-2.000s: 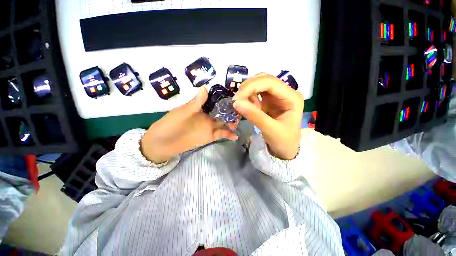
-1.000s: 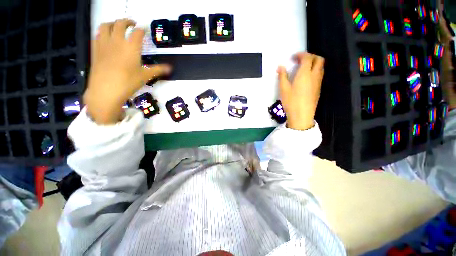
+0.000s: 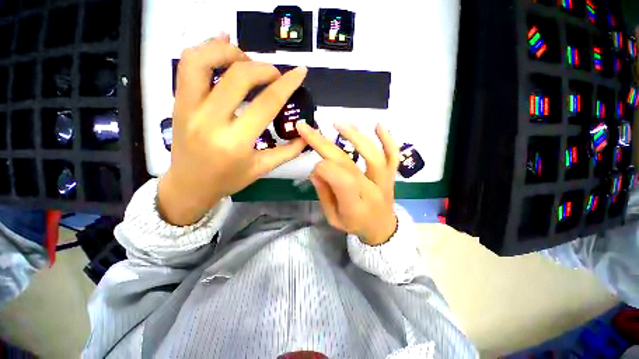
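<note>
My left hand point(image 3: 223, 123) holds a lit smartwatch point(image 3: 293, 112) between thumb and fingers above the white mat point(image 3: 427, 84). My right hand point(image 3: 356, 184) is just right of it, its index fingertip at the watch's lower screen edge, other fingers spread. Two lit watches, one at the mat's far middle point(image 3: 287, 26) and one beside it point(image 3: 336, 29), sit on black foam pads. The long black foam strip point(image 3: 350, 87) lies behind my hands, partly covered. More watches lie along the near edge, one at the right point(image 3: 410, 160), others partly hidden by my hands.
The left foam tray point(image 3: 129, 140) holds dark watches with white glints. The right foam tray point(image 3: 483, 140) holds watches showing red, green and blue bars. Black trays point(image 3: 98, 245) are low at the left. A sleeve of another person point(image 3: 595, 256) shows at the right.
My left hand has moved from the strip's left end towards the middle and now holds a lit watch. My right hand has come in from the mat's right side to that watch.
</note>
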